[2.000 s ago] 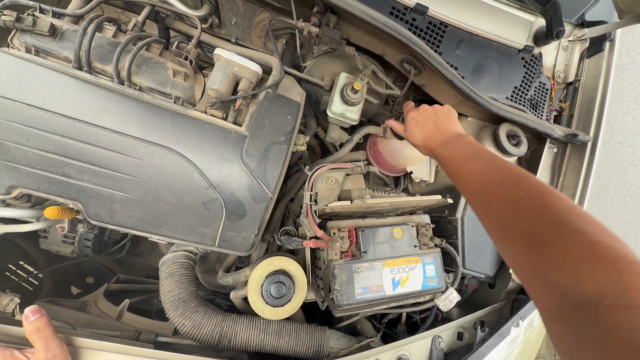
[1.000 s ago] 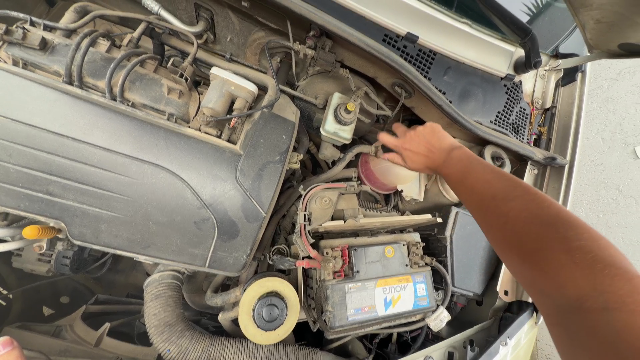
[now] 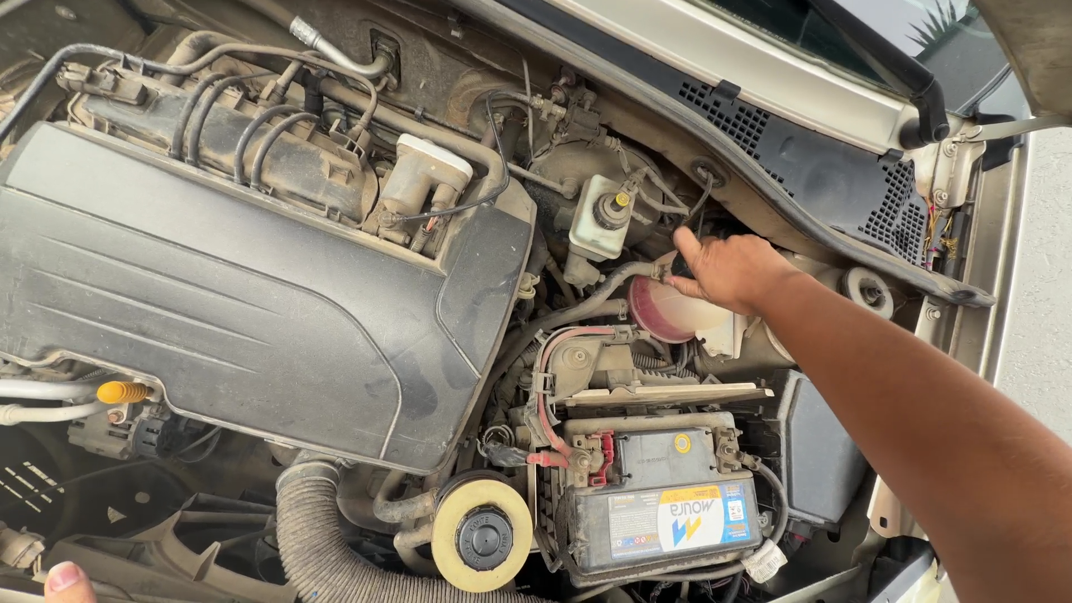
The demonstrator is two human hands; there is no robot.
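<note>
My right hand (image 3: 724,268) reaches over the back right of the engine bay, thumb and fingers curled round a dark cap on the translucent coolant tank (image 3: 677,308), which has a pinkish band at its left. The brake fluid reservoir (image 3: 600,219) with its dark cap sits just left of that hand. In front of the tank is the Moura car battery (image 3: 662,494) with a red terminal clamp. Of my left hand (image 3: 70,584) only a fingertip shows at the bottom left edge, near the front panel; what it touches is hidden.
The black engine cover (image 3: 251,293) fills the left. A ribbed air hose (image 3: 314,519) and a round yellowish reservoir with a black cap (image 3: 481,536) stand in front. A black box (image 3: 825,452) is right of the battery. The cowl's rubber seal (image 3: 779,201) runs behind my right hand.
My right hand was at the tank two seconds ago, had its fingers spread above it one second ago, and is now closed round the dark cap.
</note>
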